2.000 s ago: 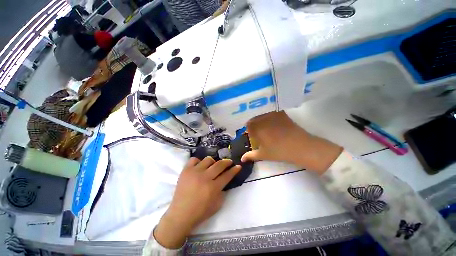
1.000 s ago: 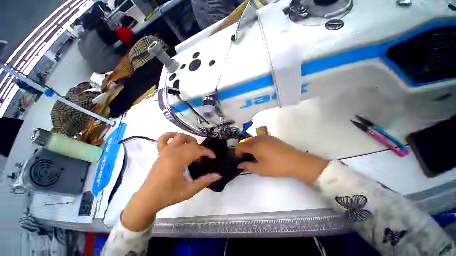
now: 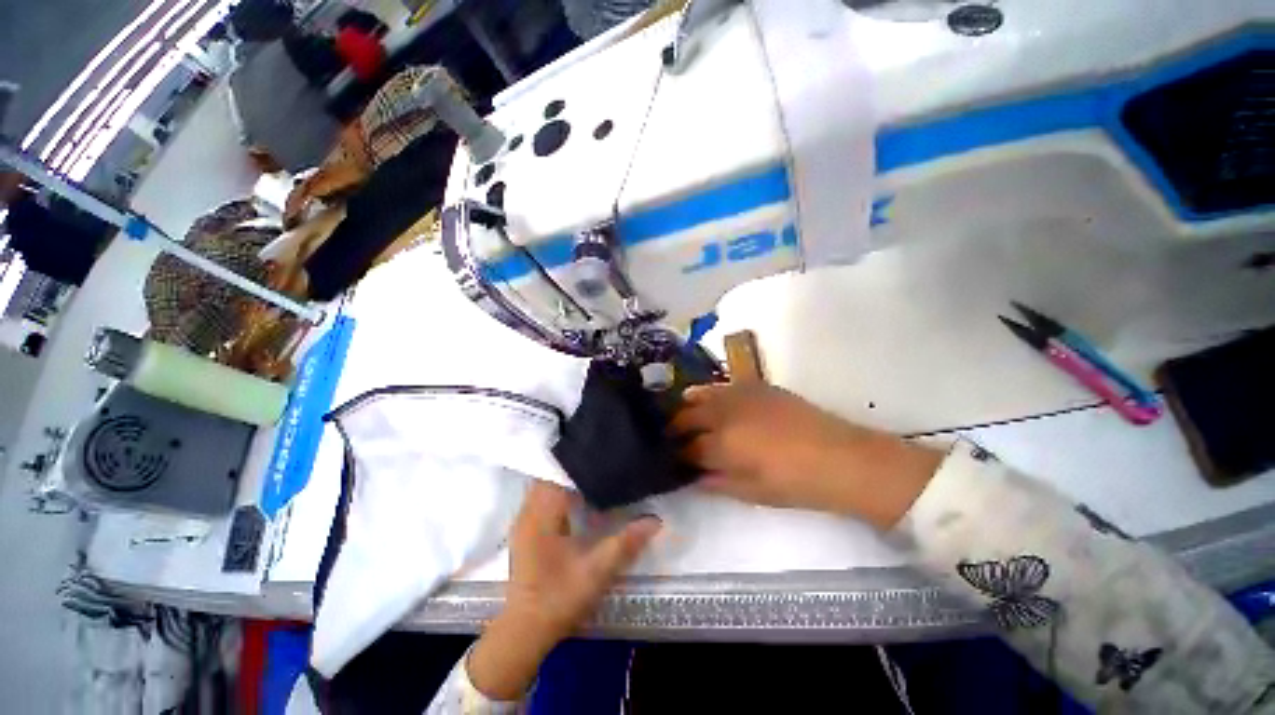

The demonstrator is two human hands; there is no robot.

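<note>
A black cuff [image 3: 615, 444] lies on the machine bed just in front of the presser foot area, joined to or touching a white sleeve panel [image 3: 420, 517] with a dark edge line. The panel spreads left and hangs over the table's front edge. My right hand [image 3: 762, 444] presses on the right side of the black cuff, fingertips on the cloth. My left hand [image 3: 566, 559] is below the cuff at the panel's right edge, thumb and fingers apart; whether it pinches the cloth is unclear. The sewing machine [image 3: 657, 238] stands above; its needle point is hidden.
A tan seam guide [image 3: 743, 358] is right of the foot. Pink and blue snips [image 3: 1084, 366] and a black phone [image 3: 1230, 405] lie at right. A pale green thread cone [image 3: 210, 383] is at left, with patterned cloth [image 3: 210, 286] behind. A person sits at the far upper left.
My left hand has dropped from the black cuff to the panel below it. The cuff has turned and shows flatter, and the white panel has shifted over the front edge. My right hand stays at the cuff.
</note>
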